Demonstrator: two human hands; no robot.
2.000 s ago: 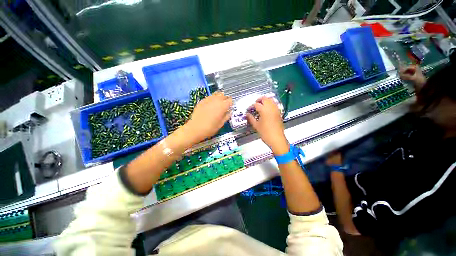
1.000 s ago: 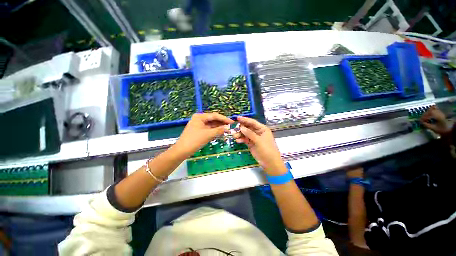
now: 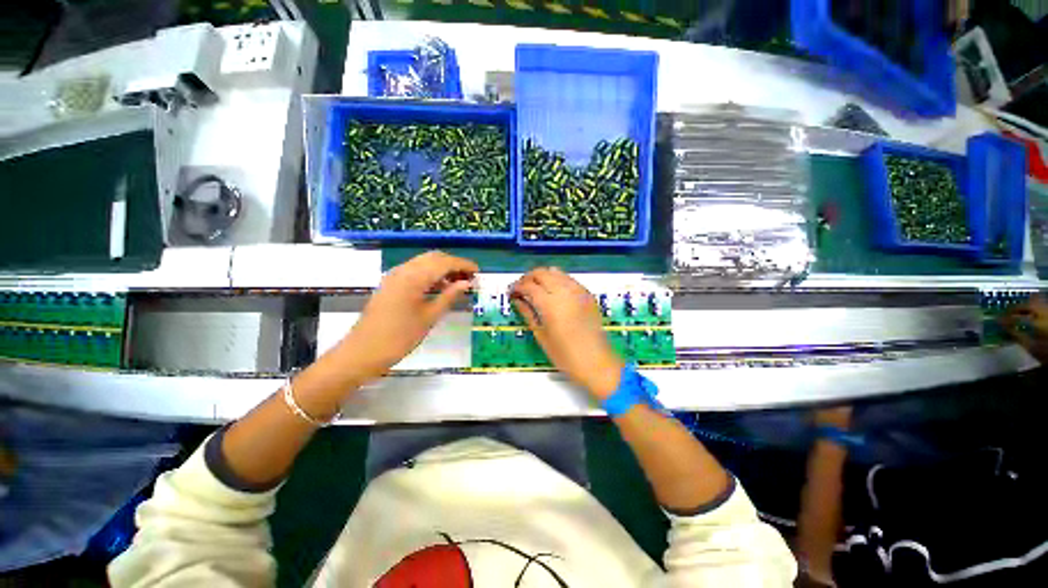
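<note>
A green PCB panel [image 3: 632,345] with rows of small dark and white parts lies on the conveyor rails in front of me. My right hand [image 3: 560,316] is over its left part, fingertips bent down at the upper edge; whether they hold a part is hidden. My left hand [image 3: 408,308] is just left of the panel, thumb and index finger close together; any small part between them is too small to tell. Behind the rails stand two blue bins of small dark cylinders with yellow-green stripes, the left bin [image 3: 425,238] and the right bin [image 3: 586,98].
A silvery ribbed stack [image 3: 739,195] lies right of the bins. A small blue box [image 3: 392,76] with a clear bag stands behind them. Another panel [image 3: 60,327] is at far left. More blue bins [image 3: 925,201] and another person's hand [image 3: 1023,327] are at right. A blue container shows top right.
The view has turned, so the bench looks straighter. My hands, together over the panel a second ago, are now apart, the right over the panel and the left beside it.
</note>
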